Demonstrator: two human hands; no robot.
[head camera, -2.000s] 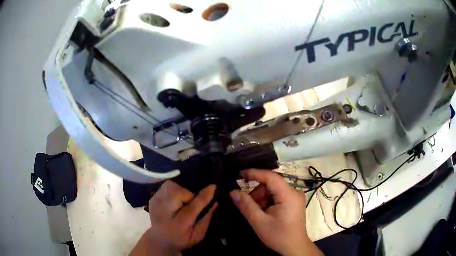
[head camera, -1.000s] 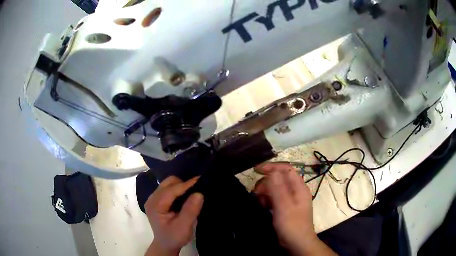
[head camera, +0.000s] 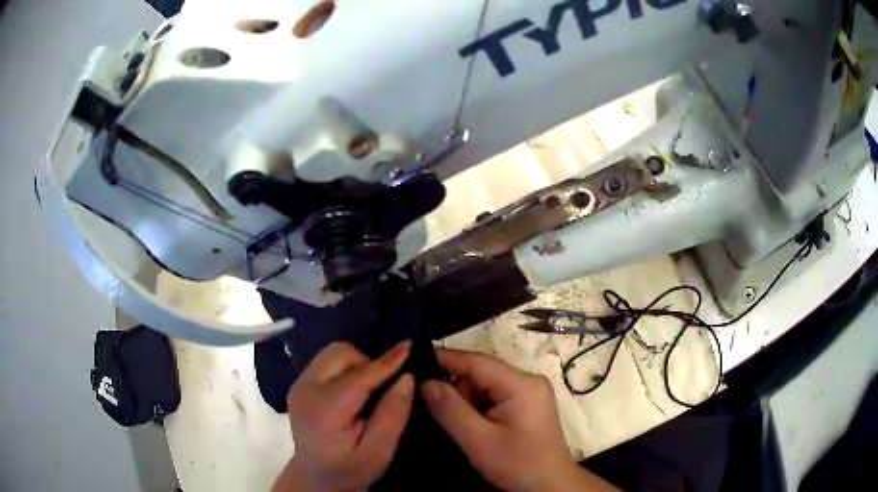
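Observation:
A black fabric workpiece hangs at the end of the cylinder arm, below the thread tension discs. My left hand pinches its edge from the left, thumb and fingers together. My right hand pinches it from the right, fingertips close beside the left ones. The fabric between the fingertips is dark and its edges are hard to make out. The dark end cover of the arm is just above my right hand. The needle area is hidden behind the tension discs and the dark fabric.
The white-grey TYPICAL machine head spans the top. Thread snips with a looped black cord lie on the cream table right of my hands. A small black pouch with a white label is at the table's left edge.
The camera view has shifted. My right hand has moved left from beside the snips, and its fingers are now closed on the fabric near the left hand. The snips show fully.

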